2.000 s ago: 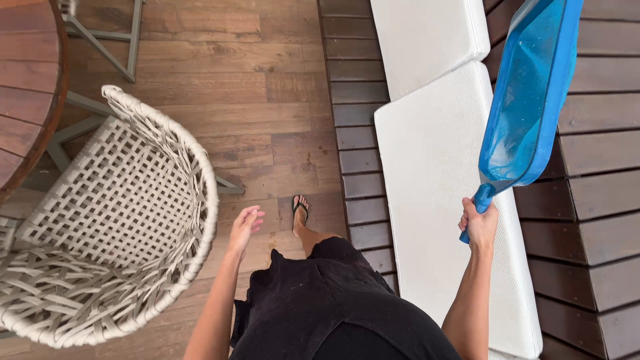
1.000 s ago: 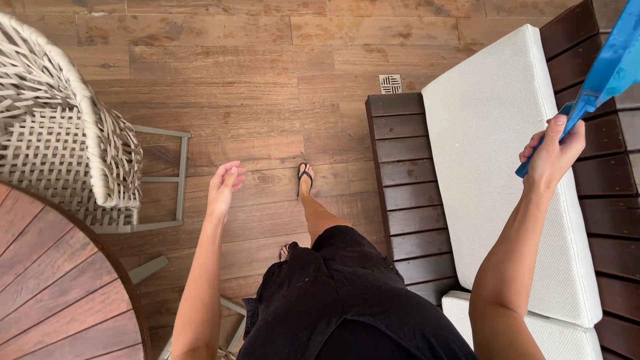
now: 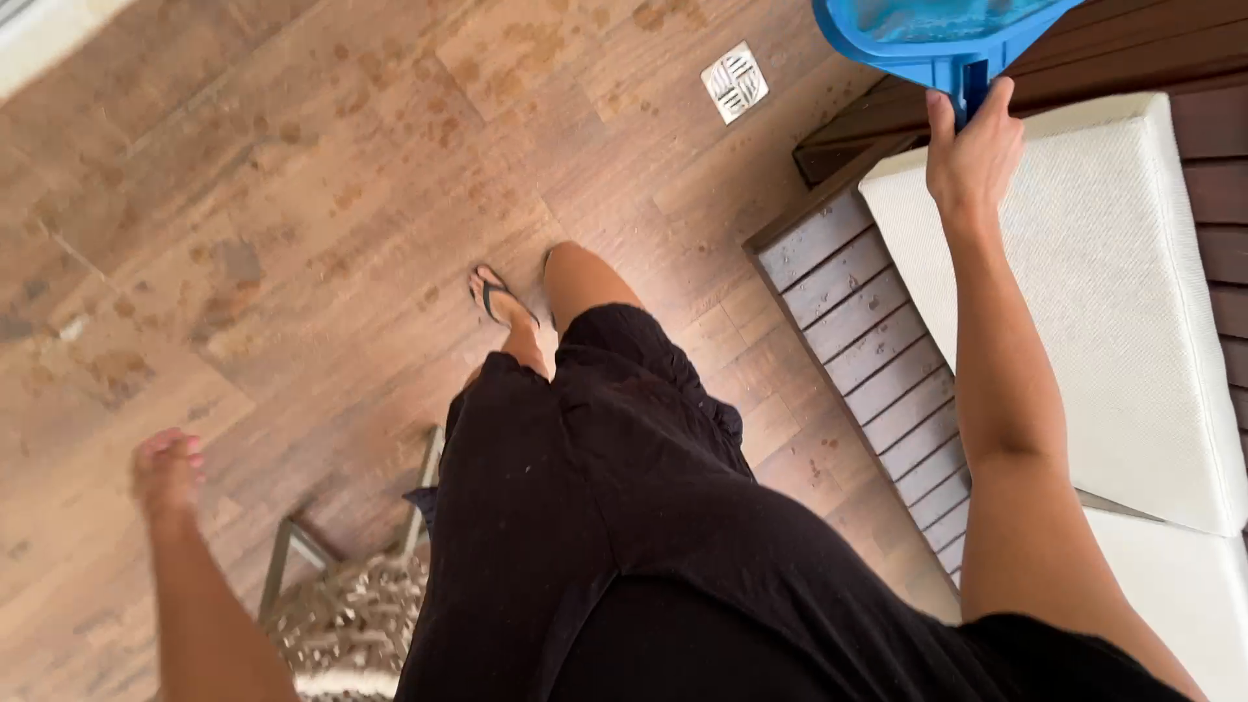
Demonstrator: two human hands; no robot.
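My right hand (image 3: 975, 156) grips the short handle of a blue pool skimmer net (image 3: 936, 34) at the top right; the frame's upper edge cuts off much of its mesh. Below that hand lies a white cushion (image 3: 1102, 292) on a dark slatted wooden bench (image 3: 877, 341). My left hand (image 3: 169, 468) hangs at the lower left over the wood-look floor, slightly blurred. It holds nothing visible, and whether its fingers are apart or curled is hard to tell.
A square floor drain (image 3: 735, 82) sits near the top centre, left of the bench corner. Part of a woven chair (image 3: 346, 614) with metal legs stands at the bottom left. The wood-look floor (image 3: 341, 244) shows wet spots. A pale edge (image 3: 49, 34) crosses the top left corner.
The view has turned and moved along the floor; the round table is out of sight. The skimmer stays in my right hand, now in front of it at the top. My left hand is lower in view.
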